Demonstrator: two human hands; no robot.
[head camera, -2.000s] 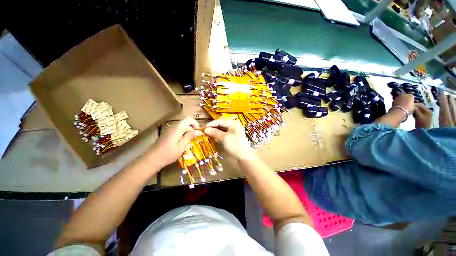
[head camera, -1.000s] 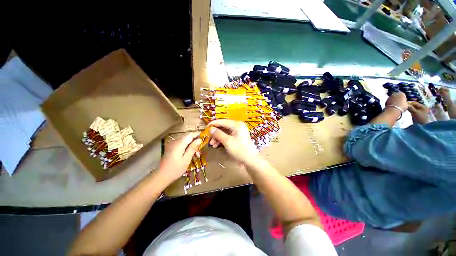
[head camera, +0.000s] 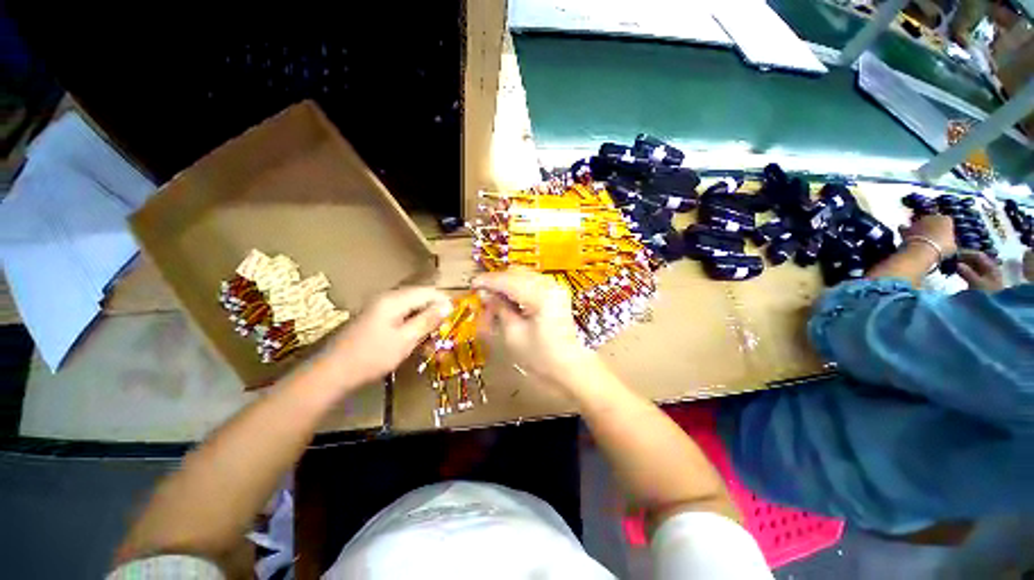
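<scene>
My left hand (head camera: 397, 329) and my right hand (head camera: 527, 317) hold an orange FPC sheet (head camera: 458, 340) between their fingertips, just in front of the stack. Its thin strips with silver-white tips hang down towards the bench's front edge. The fingers partly hide its upper end. The FPC stack (head camera: 556, 238), glossy orange, lies fanned beyond my right hand. Separated FPC pieces (head camera: 284, 300), beige and brown, overlap in the lower part of the cardboard tray (head camera: 329, 170) left of my hands.
Black plastic housings (head camera: 726, 227) lie heaped right of the stack. A large dark carton (head camera: 482, 113) stands behind the tray. White paper sheets (head camera: 68, 227) lie at left. A coworker's denim sleeve (head camera: 907, 340) is at right, above a pink-red stool (head camera: 782, 521). Small pale scraps (head camera: 743, 323) dot the cardboard.
The view has shifted, so the tray and stack appear further right. My fingertips have moved apart from their close pinch, and the sheet shows more openly between them.
</scene>
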